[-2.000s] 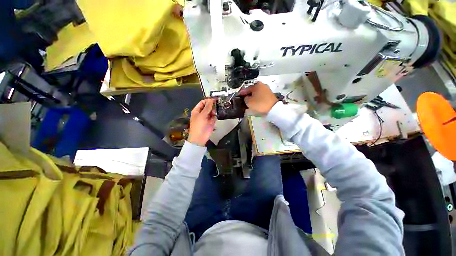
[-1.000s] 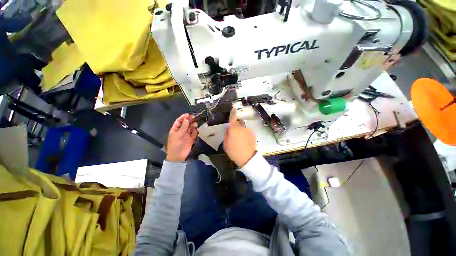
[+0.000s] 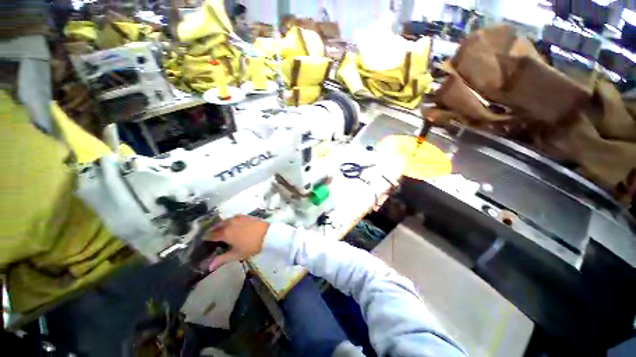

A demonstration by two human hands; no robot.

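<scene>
The white sewing machine marked TYPICAL stands at centre left. My right hand is at its needle area, fingers bent with thumb and fingertips a little apart. A dark piece lies by the fingers under the needle area; blur hides whether the fingers hold it. My left hand is not in view. The green part sits near the machine's base, and dark scissors lie on the table behind it.
Yellow panels hang at the left. A yellow-orange disc is at the table's far end. Brown material is heaped at the upper right. A pale bin stands below the table's right side. Another machine stands behind.
The view has swung right and up, showing more of the workshop. My left hand has left the picture. My right hand is still by the needle area, now with its fingers bent more.
</scene>
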